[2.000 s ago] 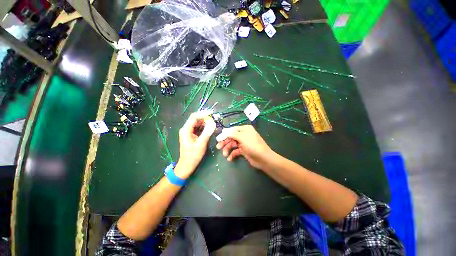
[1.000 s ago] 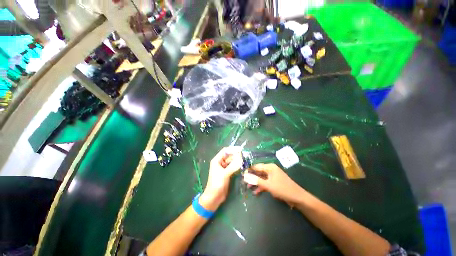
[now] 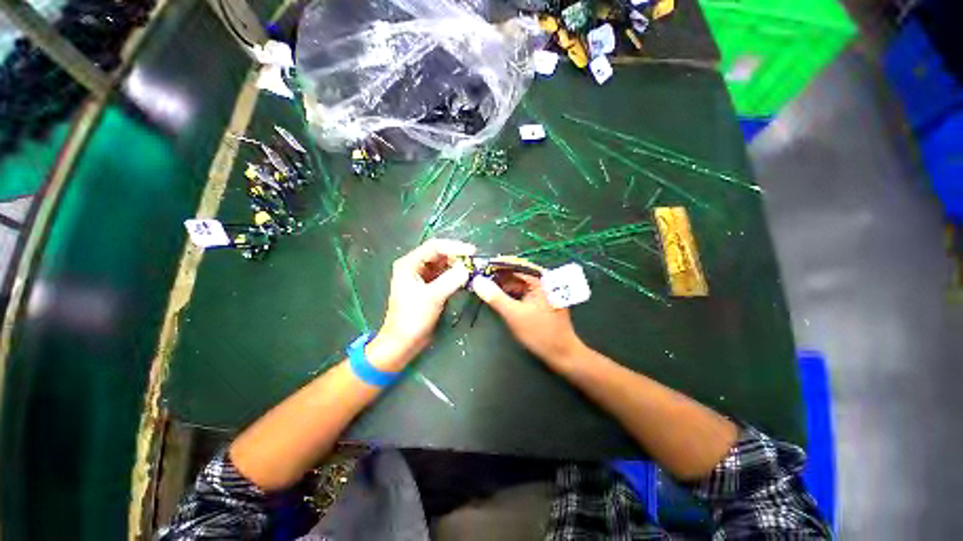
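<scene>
A small wired circuit board unit (image 3: 478, 268) with dark and yellow bits is held between both hands at the middle of the bench. Dark wires run right from it to a white square piece (image 3: 565, 285) with a dark mark, beside my right fingers. Thin dark leads point down below the fingertips. My left hand (image 3: 422, 292) pinches the unit from the left. My right hand (image 3: 528, 313) pinches it from the right. The fingers hide much of the unit.
A crumpled clear bag (image 3: 407, 63) with black parts lies at the far side. A wired units pile (image 3: 269, 190) lies left, a larger cluster (image 3: 591, 32) far right. Green strips (image 3: 623, 153) are scattered mid-bench. A yellow block (image 3: 681, 252) lies right. The green conveyor (image 3: 95, 232) runs left.
The view tilted up and came back down. My right fingers have moved up against the unit, and the white square piece now sits beside them, turned differently.
</scene>
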